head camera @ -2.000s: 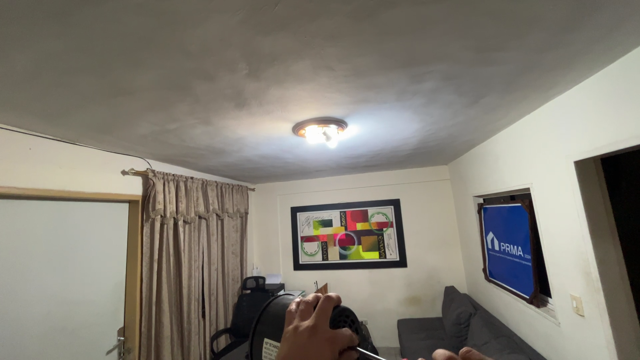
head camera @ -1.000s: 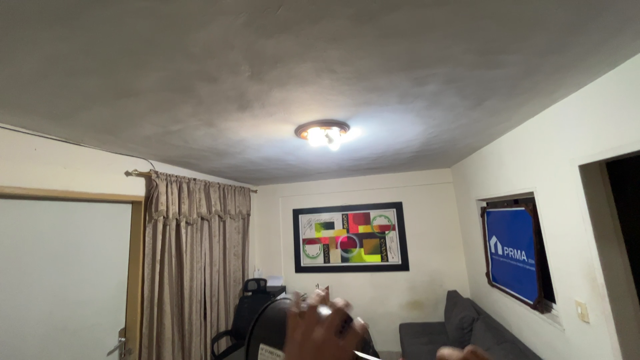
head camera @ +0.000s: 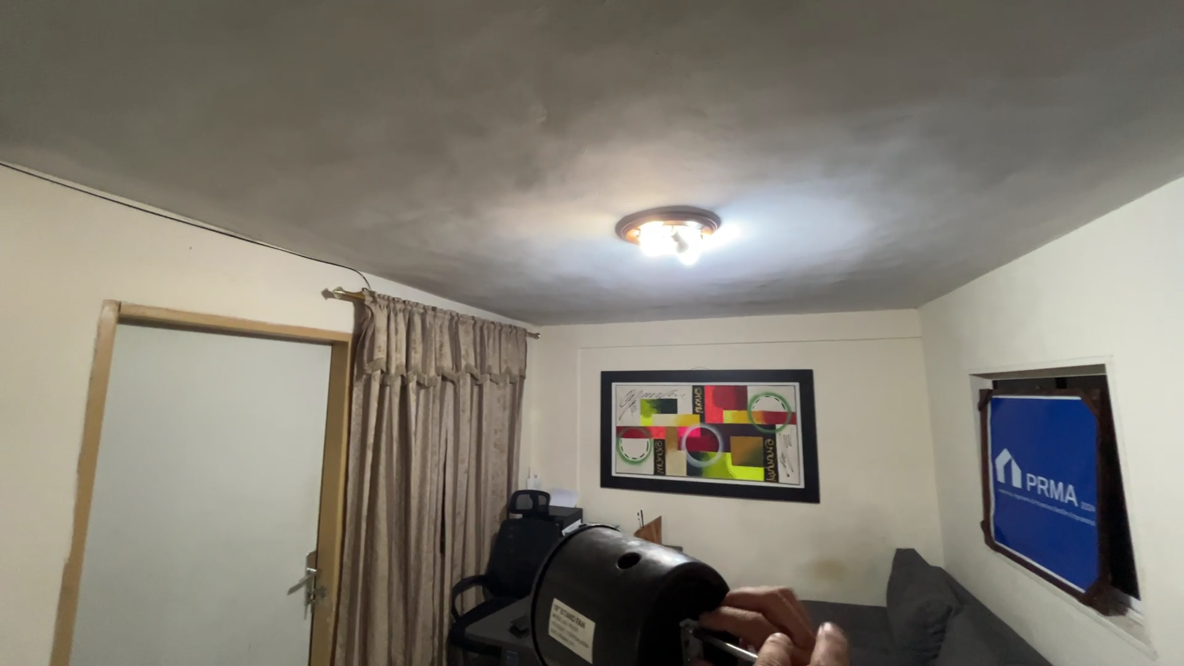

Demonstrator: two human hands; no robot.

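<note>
A black rounded housing (head camera: 629, 592), which looks like a fan's motor cover, is tilted at the bottom centre. It has a round hole on top and a white label bearing writing. A thin metal shaft (head camera: 726, 643), like a screwdriver's, reaches its open right end. My right hand (head camera: 805, 643) is at the shaft's right end, fingers closed around it, cut off by the bottom edge. Bent fingers also lie just above the shaft beside the housing; whether they belong to my left hand cannot be told. The shaft's handle is hidden.
Behind the housing stand a black office chair (head camera: 513, 555) and a dark desk. A grey sofa (head camera: 962, 620) is at the lower right. Beige curtains (head camera: 435, 499) hang beside a pale door (head camera: 213, 499). A lit ceiling lamp (head camera: 668, 227) hangs overhead.
The hand that covered the housing's top and right side in the earlier frames is off it, and the hole and label show plainly. Fingers now gather by the shaft at the right end.
</note>
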